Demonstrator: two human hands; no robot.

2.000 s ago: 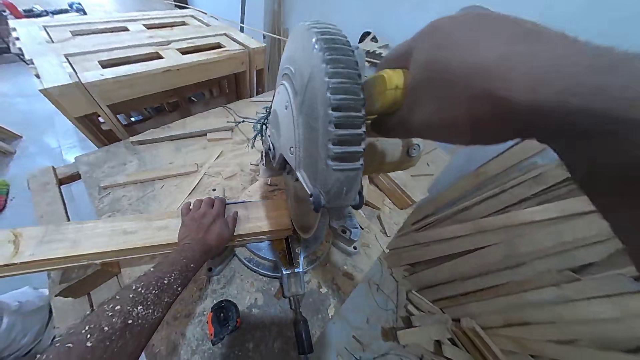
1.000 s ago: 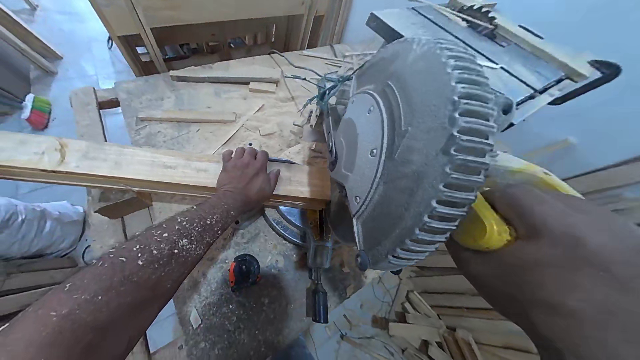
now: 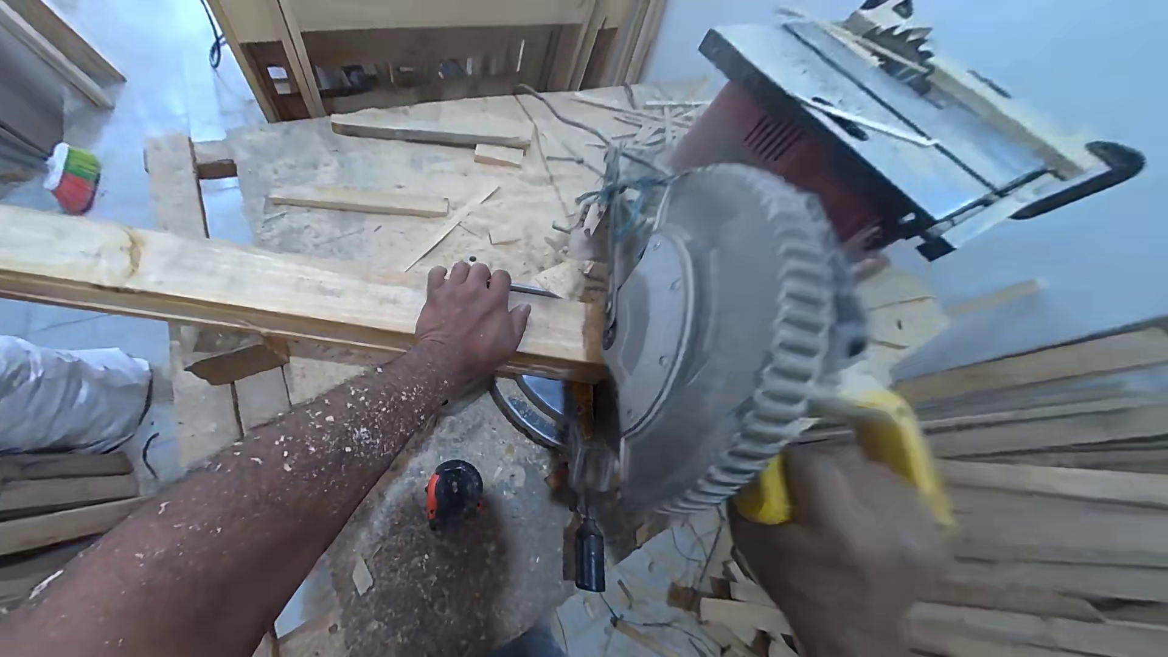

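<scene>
My left hand presses on top of a long wooden board, its thumb and fingers spread near the board's right end. That end lies against the guard of a miter saw. Blurred, my right hand is closed around the saw's yellow handle. The guard hides the blade and the cut line. Below the board, a black locking knob sticks out from the saw's base. A black and orange tape measure lies on the dusty bench to its left.
Wood offcuts and splinters lie on the bench behind the board. A red table saw with a metal top stands at the back right. Stacked wooden strips fill the lower right. A white sack is at the left, and a wooden frame stands behind.
My right hand has swung lower with the saw handle, and the saw head has come down with it. My left hand stays on the board. The view has shifted, showing more of the table saw.
</scene>
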